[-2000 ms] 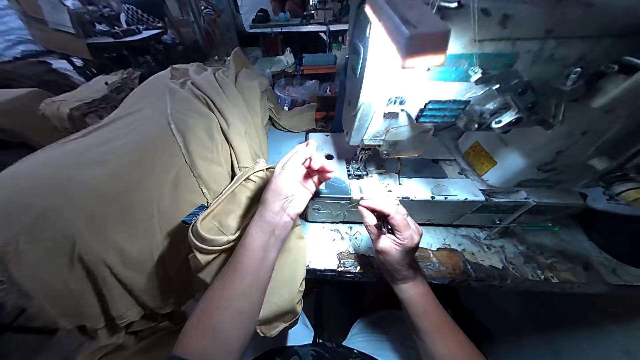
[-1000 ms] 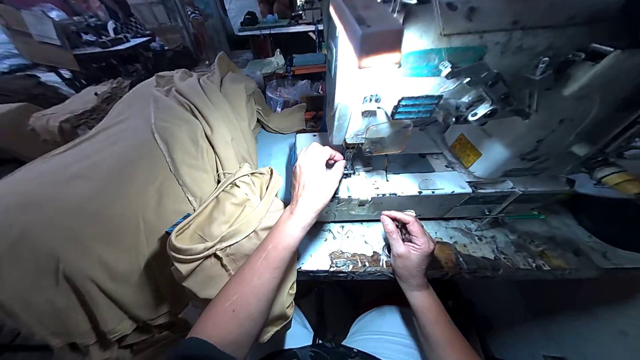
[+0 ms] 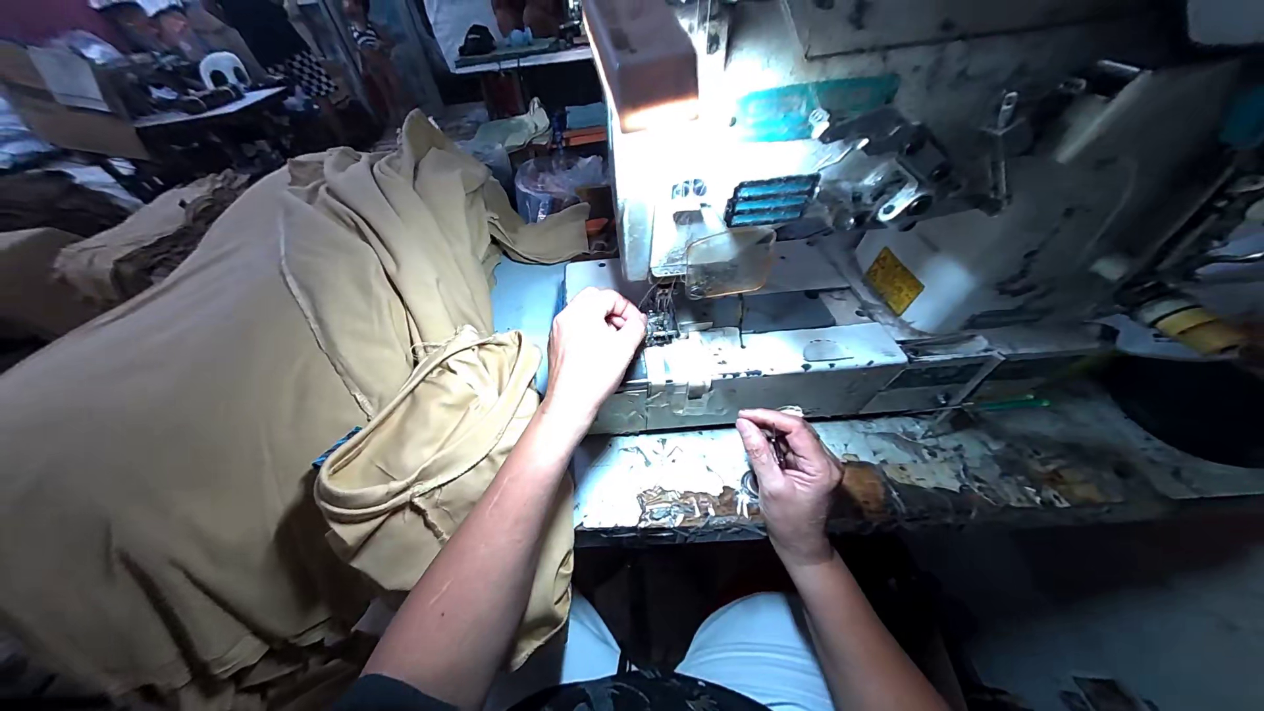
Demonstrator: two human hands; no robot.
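Observation:
An industrial sewing machine (image 3: 780, 375) stands in front of me, its needle area (image 3: 667, 316) lit by a lamp. Beside the needles and presser foot, at their left, is my left hand (image 3: 594, 346), thumb and forefinger pinched together; whether thread lies between them is too small to tell. Over the front edge of the worn table, my right hand (image 3: 790, 474) curls around a small dark metal tool (image 3: 777, 452), partly hidden by the fingers. Tan fabric (image 3: 434, 425) with a folded, seamed edge is heaped left of the machine, near my left forearm.
A large pile of tan cloth (image 3: 178, 395) fills the left side. Behind the machine stands a plastic-lined bin (image 3: 563, 188). A clear guard (image 3: 731, 262) hangs by the needles. The worn tabletop (image 3: 622, 484) runs along the front; a yellow thread cone (image 3: 1195, 326) is at right.
My left hand has moved from in front of the machine bed to beside the needles. My right hand has drawn away from the bed toward the table's front edge.

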